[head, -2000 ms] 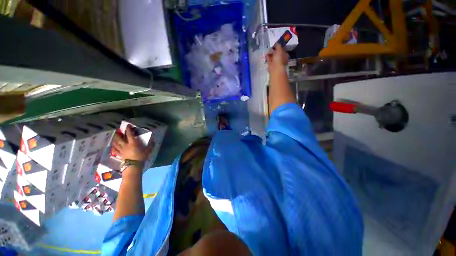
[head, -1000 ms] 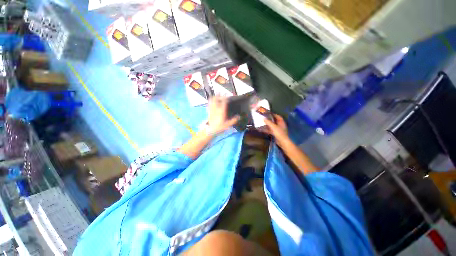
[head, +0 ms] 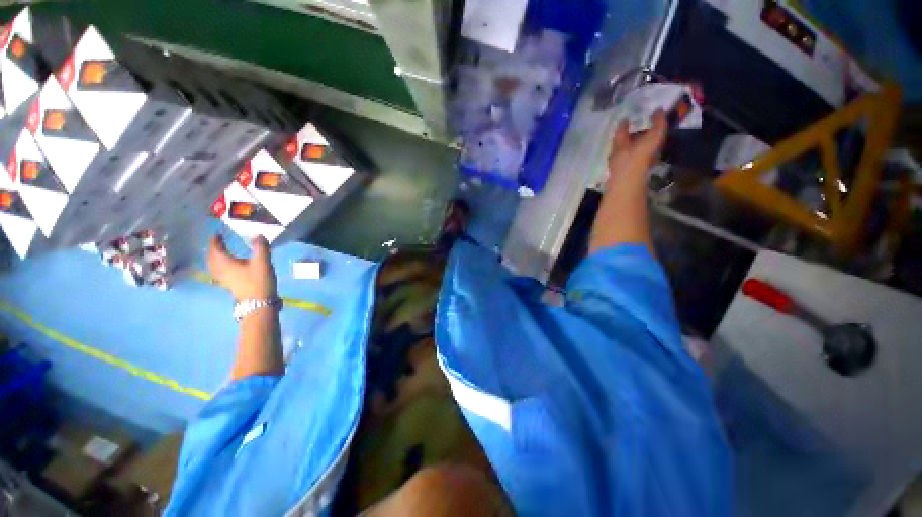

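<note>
A white retail box (head: 662, 105) with a dark device picture lies at the conveyor's metal edge. My right hand (head: 637, 149) is on it, fingers and thumb around its near side. My left hand (head: 243, 267) is empty, with thumb and fingers apart, just in front of a row of three boxes (head: 268, 186) on the bench. The row's orange-screen pictures face me. A larger stack of boxes (head: 76, 119) stands behind and left of it in neat tiers.
A blue bin (head: 554, 151) of whitish scrap is at the upper middle. A yellow triangular bracket (head: 831, 172) stands over the conveyor. A red-handled lever (head: 770, 295) sits on a pale panel (head: 859, 424) at right. A pile of small boxes (head: 137, 259) lies beyond the stack.
The view has turned back toward the conveyor. My right hand has moved from beside the box row to a box at the conveyor. My left hand is now apart from the row.
</note>
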